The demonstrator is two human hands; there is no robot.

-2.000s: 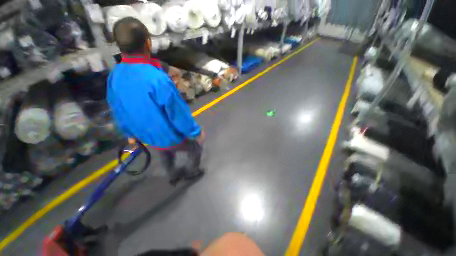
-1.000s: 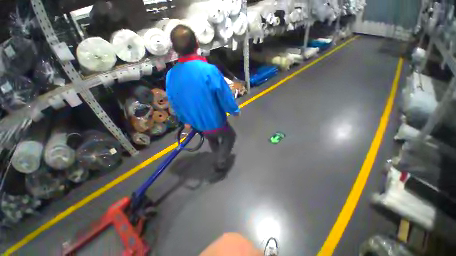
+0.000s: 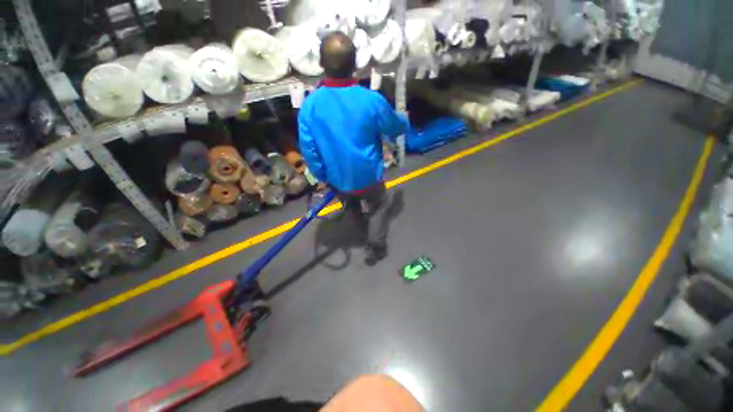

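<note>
Neither of my hands can be made out. A blurred rounded shape sits at the bottom edge, and I cannot tell what it is. A red pallet truck (image 3: 221, 330) stands ahead to the left, with nothing on its forks. Its blue handle (image 3: 281, 245) leans up toward a person in a blue jacket (image 3: 344, 137), seen from behind. The person's left hand is hidden by the body, and the far arm reaches toward the rack. Film-wrapped white rolls (image 3: 167, 72) lie on the rack's upper level. Orange and grey rolls (image 3: 225, 163) lie below them.
A perforated rack upright (image 3: 128, 189) stands left. Blue wrapped rolls (image 3: 438, 134) lie low behind the person. Yellow lines (image 3: 635, 302) edge the grey floor, which bears a green arrow marker (image 3: 417, 269). More rolls (image 3: 695, 310) line the right edge. A pale curtain-like wall (image 3: 691, 48) closes the aisle.
The view has turned, and the person and pallet truck now show farther from the left edge. More of the forks has come into view. The person has turned toward the rack, one arm raised.
</note>
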